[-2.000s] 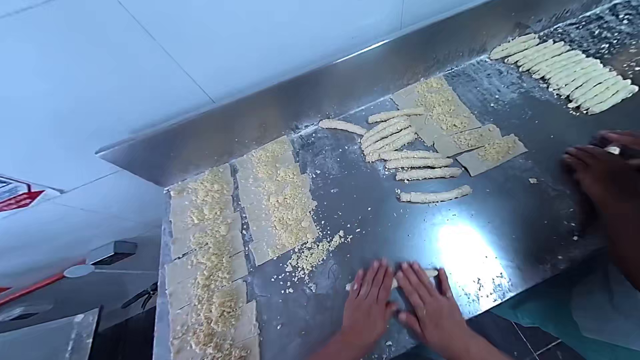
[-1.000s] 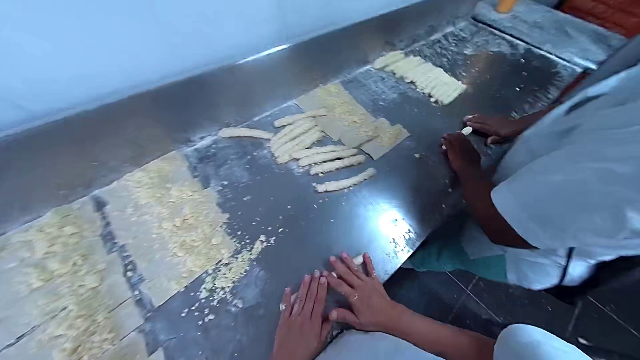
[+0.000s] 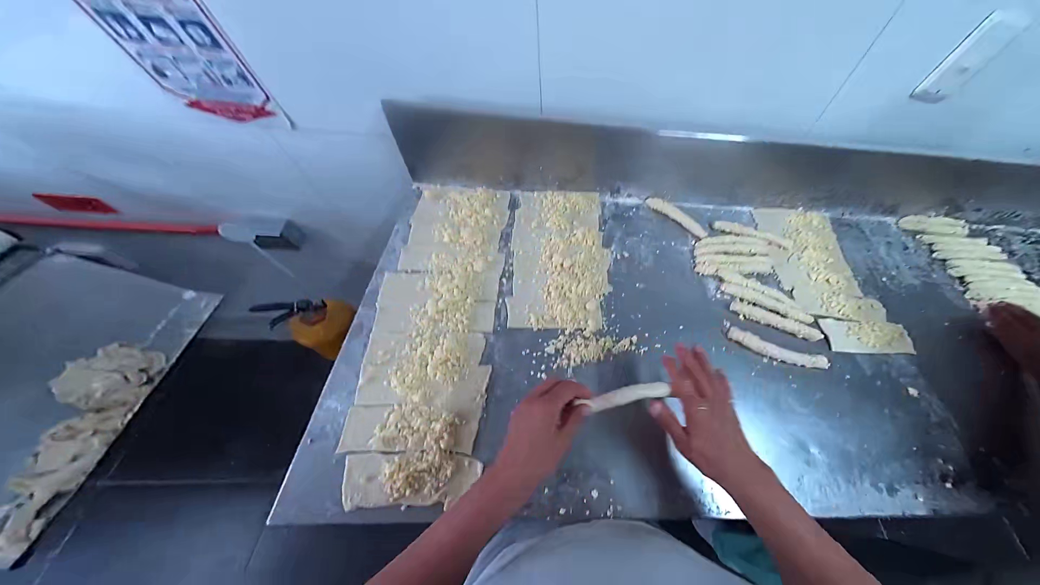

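Observation:
A rolled dough stick point(image 3: 627, 396) lies between my hands on the steel table. My left hand point(image 3: 546, 422) pinches its left end between thumb and fingers. My right hand point(image 3: 705, 414), fingers spread, touches or nearly touches the right end. Just beyond is a small heap of crumbled filling point(image 3: 591, 348). Dough sheets topped with the same pale crumbs stand in two columns, a long one point(image 3: 439, 325) and a shorter one point(image 3: 561, 260). Several rolled sticks point(image 3: 735, 256) are piled to the right, partly over another crumb-topped sheet point(image 3: 821, 260).
A raised steel backsplash point(image 3: 569, 154) runs along the wall. At the right edge a co-worker's hand point(image 3: 1016, 333) is beside a row of rolled sticks point(image 3: 983, 260). To the left stand another table with raw dough point(image 3: 110, 378) and a yellow container with a black handle point(image 3: 323, 327).
Both hands were flat over the dough stick; now my left hand pinches one end and the stick shows between them. The view has swung left, with the co-worker mostly out of frame.

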